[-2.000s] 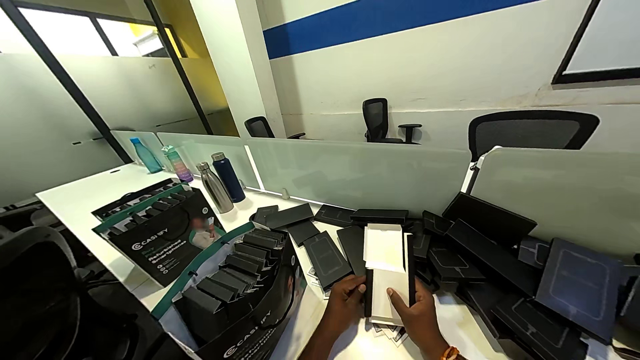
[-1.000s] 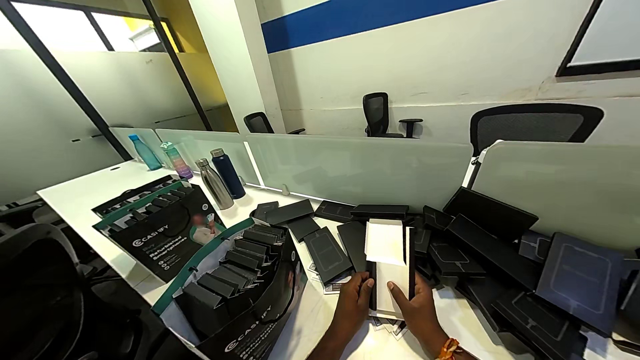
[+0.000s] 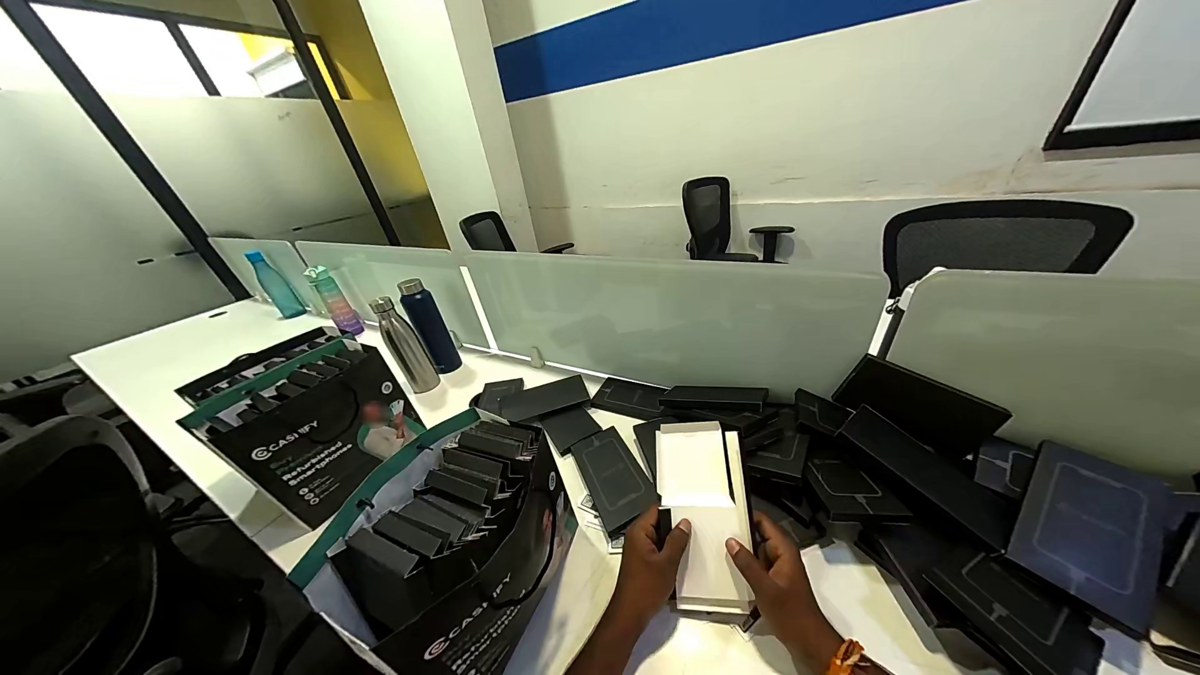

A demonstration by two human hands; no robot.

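Note:
Both hands hold an open narrow box with a white inside (image 3: 712, 553) and dark outer edges, its white flap standing toward the far side. My left hand (image 3: 649, 562) grips the box's left side, thumb on the white surface. On the right side, my right hand (image 3: 783, 581) holds it with the thumb near the edge. Just beyond and left of the box lies a flat black box (image 3: 614, 478), with printed sheets partly showing beneath it. What the white box contains cannot be made out.
Black boxes (image 3: 956, 478) lie piled on the right of the white desk. A black paper bag packed with boxes (image 3: 487, 600) stands at left, another bag (image 3: 319, 431) behind it. A steel bottle (image 3: 405, 347) and a navy bottle (image 3: 429, 328) stand near the frosted divider (image 3: 675, 314).

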